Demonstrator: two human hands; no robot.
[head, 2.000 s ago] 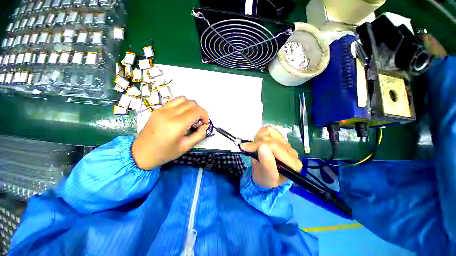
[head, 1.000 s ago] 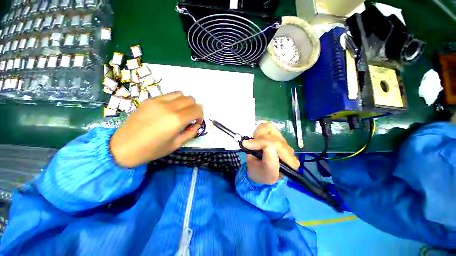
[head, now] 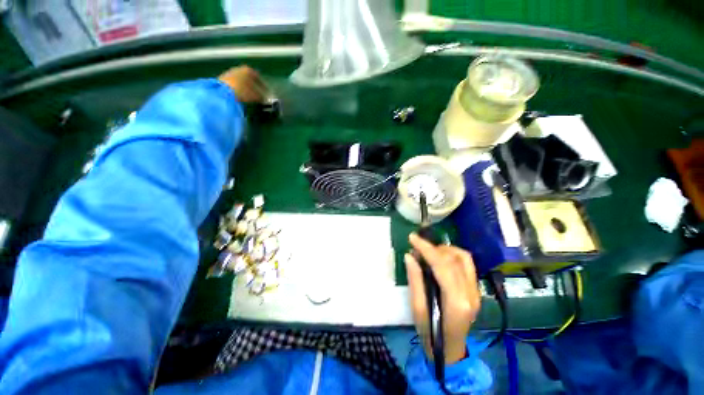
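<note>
My right hand (head: 448,289) holds the black soldering iron (head: 434,316) upright, its tip end inside the round off-white cleaning pot (head: 458,194). My left hand (head: 245,83) is stretched far out to the back left, small and blurred. A small dark thing (head: 269,109) is at its fingertips; whether it is gripped is unclear. The white work sheet (head: 347,262) has a thin curved strand (head: 318,299) on it. A loose pile of silver-white cells (head: 251,247) lies at its left edge.
The fume fan (head: 353,187) stands behind the sheet. The blue soldering station (head: 488,220) and iron stand with sponge (head: 560,225) are at right. A small dark part (head: 403,114) lies behind the fan. A clear duct (head: 357,38) hangs at top. A neighbour's blue sleeve (head: 679,308) is at right.
My left hand has left the sheet and reached to the back left, its arm covering the tray area. My right hand has moved the iron from the sheet to the pot. The view has shifted.
</note>
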